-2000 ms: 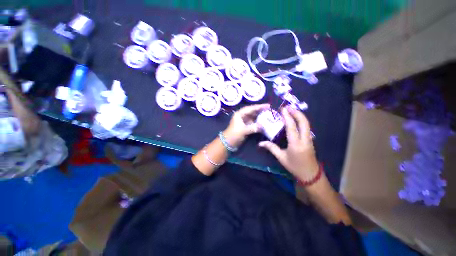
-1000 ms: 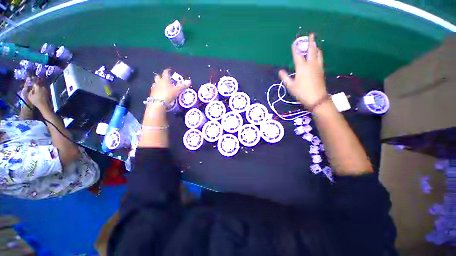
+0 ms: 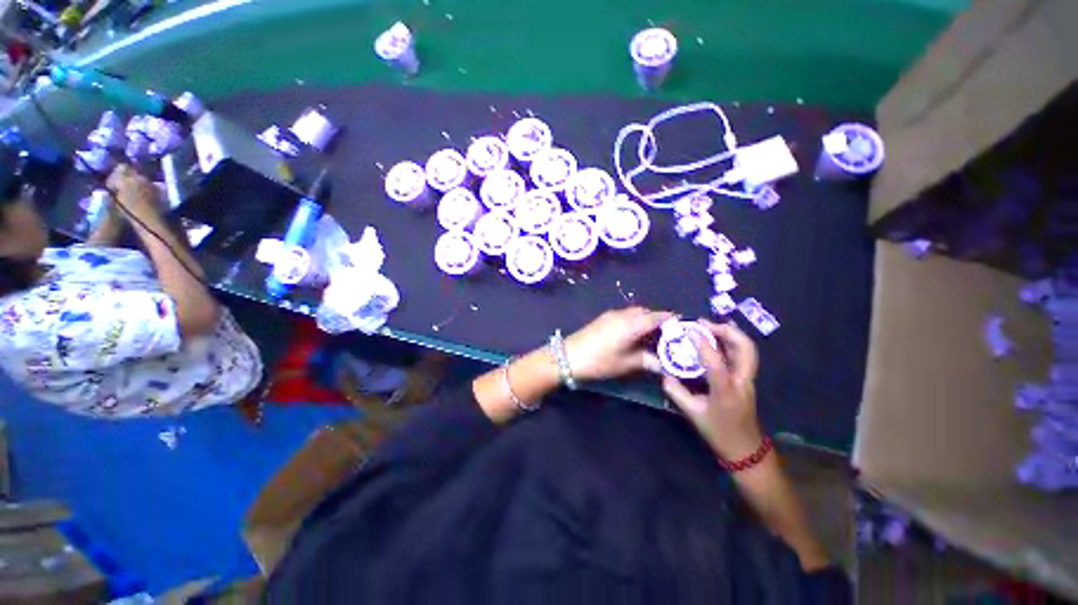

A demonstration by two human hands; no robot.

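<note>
A white-lilac motor housing is held between both hands near the front edge of the mat, its spoked round end facing up. My left hand grips it from the left. My right hand grips it from the right, fingers over its rim. Whether a small fitting is in the fingers cannot be told. Several more housings stand grouped on the black mat to the left. Small plastic fittings lie in a loose row just beyond my right hand.
Two housings stand on the green conveyor belt. A white adapter with looped cable and a lone housing lie beyond the fittings. A large cardboard box is at right. A crumpled plastic bag, a blue tool and another person are at left.
Both hands have come back from the far side to the mat's front edge and now hold a housing together. The housing under my right hand a second ago now stands released on the belt.
</note>
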